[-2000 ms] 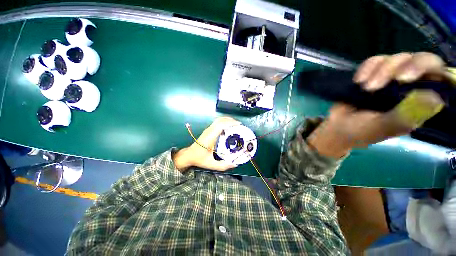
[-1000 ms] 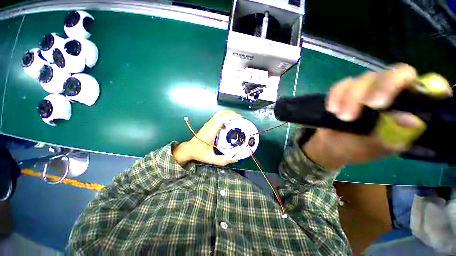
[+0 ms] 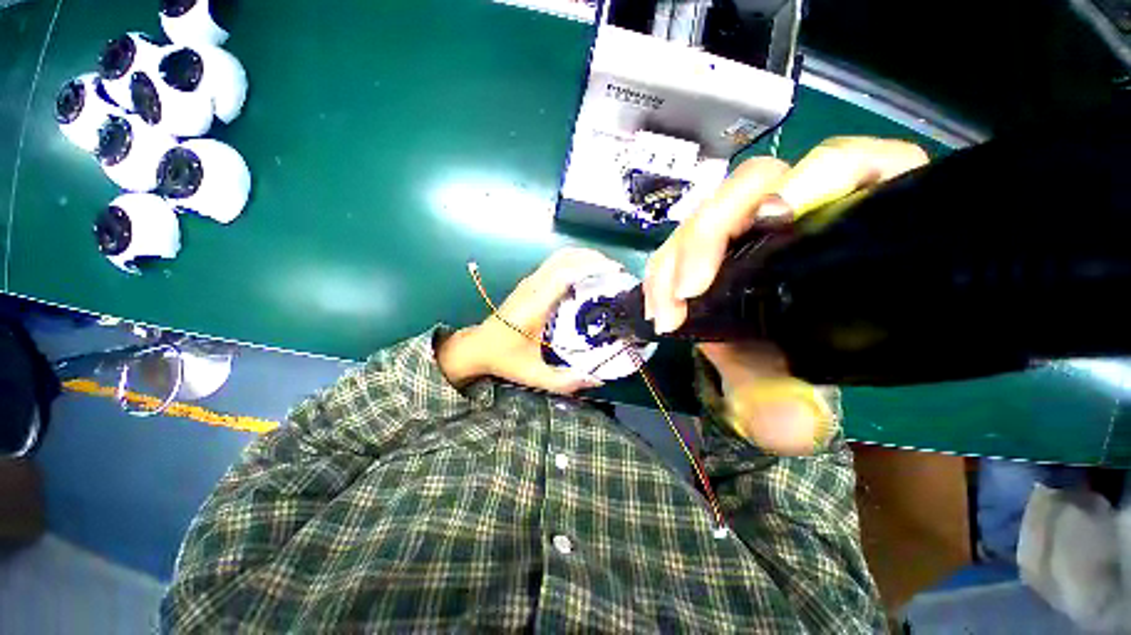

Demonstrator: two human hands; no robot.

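My left hand (image 3: pixel 521 333) holds a white camera head housing (image 3: pixel 579 350) near the bench's front edge, its open dark end facing up. Thin lead wires (image 3: pixel 671 434) trail from the housing, one strand with a small white connector over my shirt, another sticking up at the left. My right hand (image 3: pixel 744 273), with yellow coverings on some fingers, grips a thick black electric screwdriver (image 3: pixel 943 267). The screwdriver's tip end is at the right part of the housing's open face and hides it. Whether the tip touches a screw cannot be seen.
A grey-white screw feeder (image 3: pixel 676 106) stands behind the housing on the green bench top (image 3: pixel 372 161). Several finished or waiting camera heads (image 3: pixel 211 181) cluster at the far left. A brown cardboard box (image 3: pixel 915 527) is below the bench edge at right. A shiny stool base (image 3: pixel 186 376) is at lower left.
My right hand has brought the screwdriver left and onto the housing from the right. My left hand still holds the housing. The view has shifted, so the feeder and camera heads sit higher.
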